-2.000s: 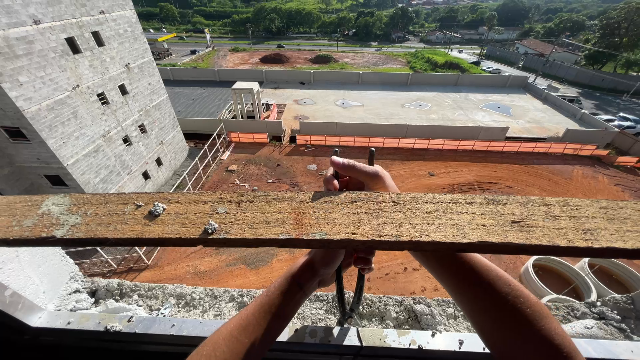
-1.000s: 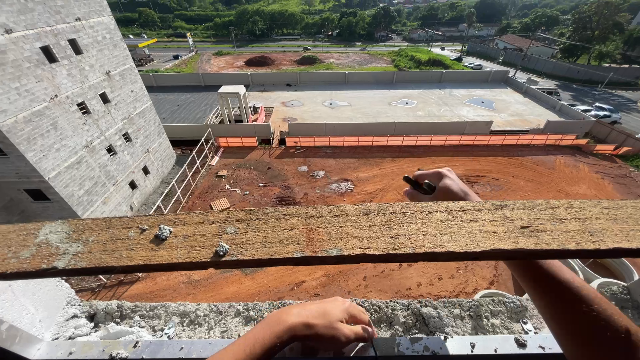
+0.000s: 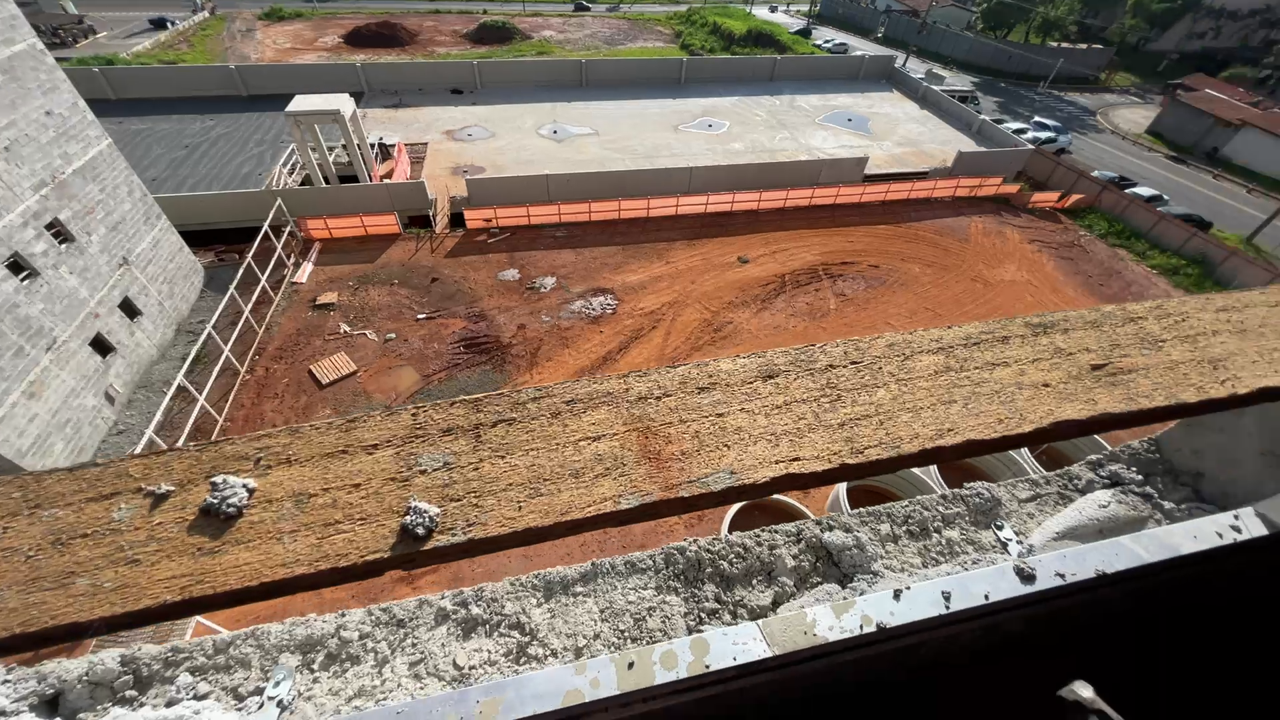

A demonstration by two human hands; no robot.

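Neither my left hand nor my right hand shows in the head view now. A rough wooden plank (image 3: 640,430) runs across the view, higher at the right, with small lumps of mortar (image 3: 228,496) stuck on its left part. Below it lies a ledge of rough mortar (image 3: 600,590). A metal frame edge (image 3: 700,655), spotted with mortar, borders this ledge on the near side. Small metal brackets (image 3: 1008,538) stick out at the ledge. The black tool seen earlier is out of view.
Far below lies red earth (image 3: 700,290) with a wooden pallet (image 3: 333,368), concrete rings (image 3: 885,490) and an orange barrier (image 3: 720,208). A block building (image 3: 80,260) stands at the left. Dark shadow fills the lower right, where a small pale metal piece (image 3: 1088,698) shows.
Both hands have left the view; one second ago the right held a black object above the plank and the left was at the ledge. The view has tilted and shifted.
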